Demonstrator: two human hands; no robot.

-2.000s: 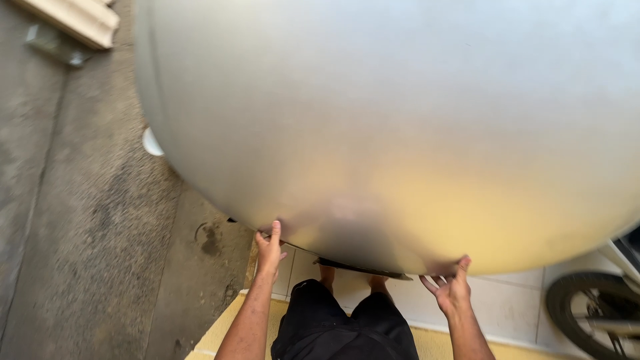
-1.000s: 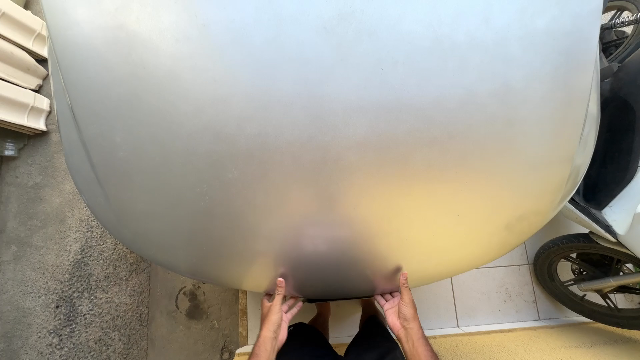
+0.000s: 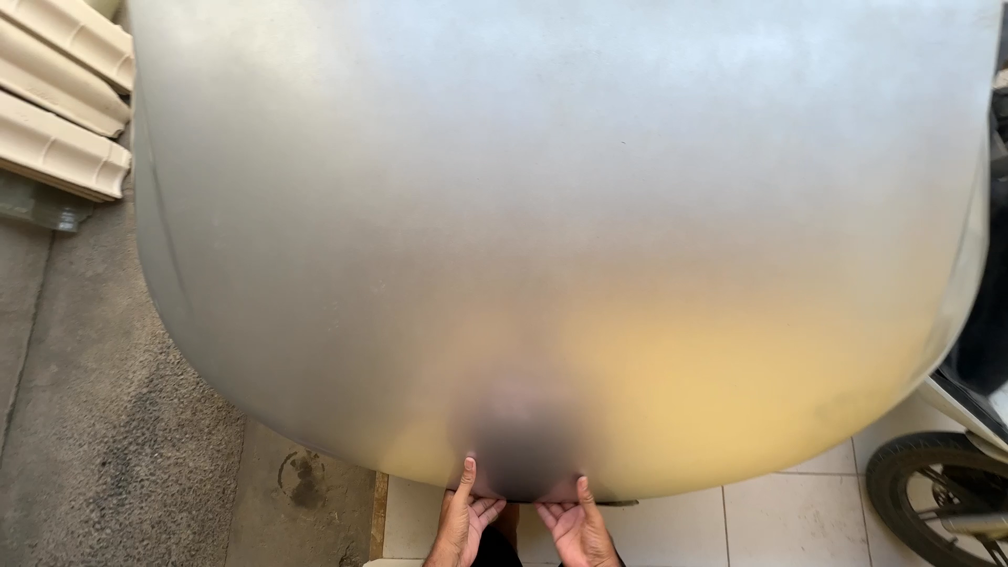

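A large silvery panel with rounded corners, which looks like a car hood, fills most of the head view and dully reflects yellow and dark shapes. At its near edge, my left hand grips the rim, thumb on top and fingers curled beneath. My right hand holds the same edge a little to the right, its thumb raised against the surface and its fingers under the rim. A thin dark strip shows below the edge beside my right hand. The panel's far edge lies outside the view.
Stacked cream clay roof tiles lie at the upper left, above rough concrete ground. Pale floor tiles extend below the panel. A motorcycle wheel and part of its white body stand close to the panel's right side.
Both hands have come closer together along the panel's near edge. They were wide apart two seconds ago. The view has shifted, bringing more of the roof tiles into sight.
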